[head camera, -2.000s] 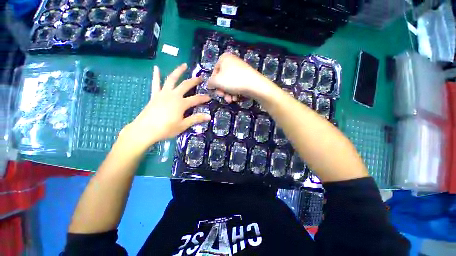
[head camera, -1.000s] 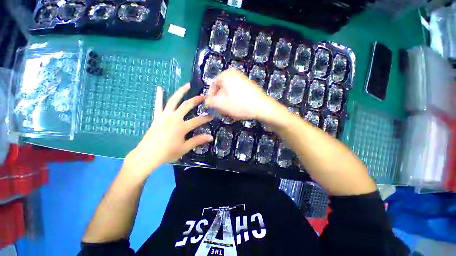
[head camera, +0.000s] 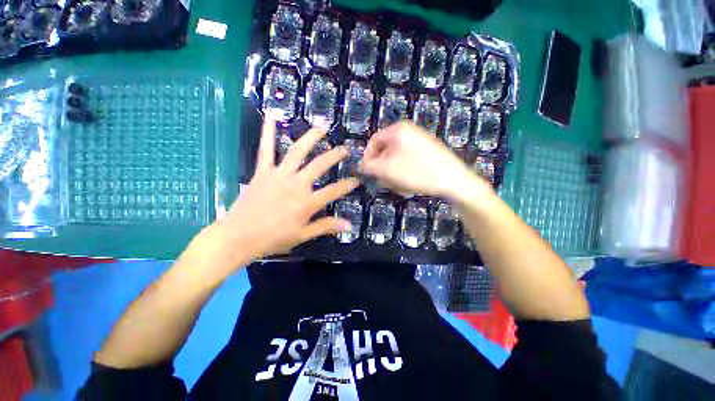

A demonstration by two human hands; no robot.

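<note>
The shiny black component tray point(head camera: 249, 102) lies flat in front of me, with rows of silvery-clear rounded units point(head camera: 358, 105) in its pockets. My left hand point(head camera: 282, 196) is spread palm down over the tray's lower left part, fingers apart, with nothing seen in it. My right hand point(head camera: 411, 163) is over the third row near the middle, fingers curled together with the fingertips at a unit's pocket. Whether it pinches a tiny part is hidden. Both hands cover several units.
A clear gridded tray point(head camera: 141, 149) with tiny black parts point(head camera: 78, 106) and crinkled clear film point(head camera: 27, 157) are at left. A filled tray point(head camera: 157, 35) is upper left. At right are a phone point(head camera: 560, 78), another gridded tray point(head camera: 553, 180) and whitish clear stacks point(head camera: 639, 188).
Both hands have moved right across the tray, relative to its units, from the left columns towards the middle. The view has shifted, so the bench things sit further left and higher.
</note>
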